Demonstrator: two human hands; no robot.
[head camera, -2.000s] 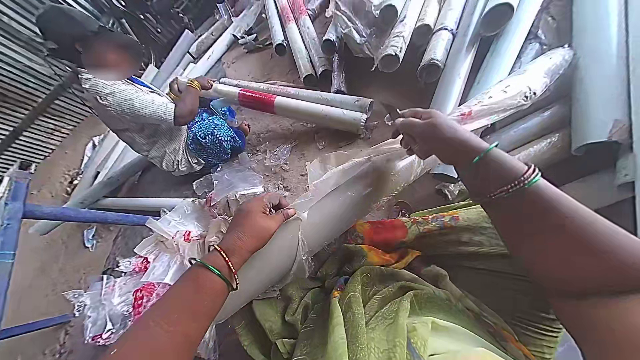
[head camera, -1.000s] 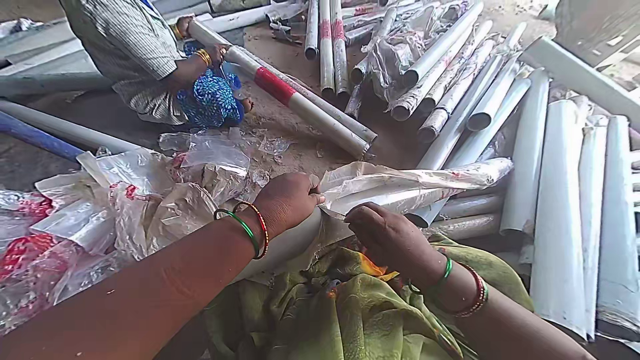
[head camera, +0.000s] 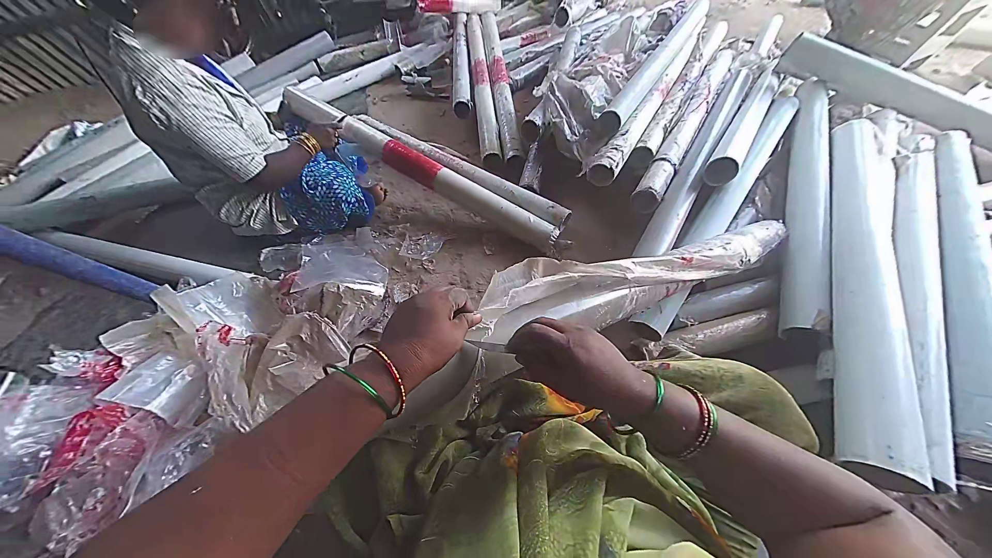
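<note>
A pale plastic pipe (head camera: 446, 380) lies across my lap on green patterned cloth (head camera: 542, 488), its far part inside a clear plastic wrapper (head camera: 620, 273) with red marks. My left hand (head camera: 425, 329) pinches the edge of the wrapper between thumb and fingers. Just to the right, my right hand (head camera: 577, 363) is closed on a small blade (head camera: 490, 346), which points left toward my left thumb and touches the film. The blade's handle is hidden in my right fist.
Crumpled plastic film (head camera: 225, 349) is heaped at the left. A person (head camera: 225, 132) sits at upper left beside a pipe with a red band (head camera: 411, 160). Many pipes (head camera: 876, 310) lie at the right and back. A blue bar (head camera: 74, 260) is at the left edge.
My right hand, raised and apart from my left two seconds ago, has come down beside it at the wrapper. The view has turned, showing more pipes at the right.
</note>
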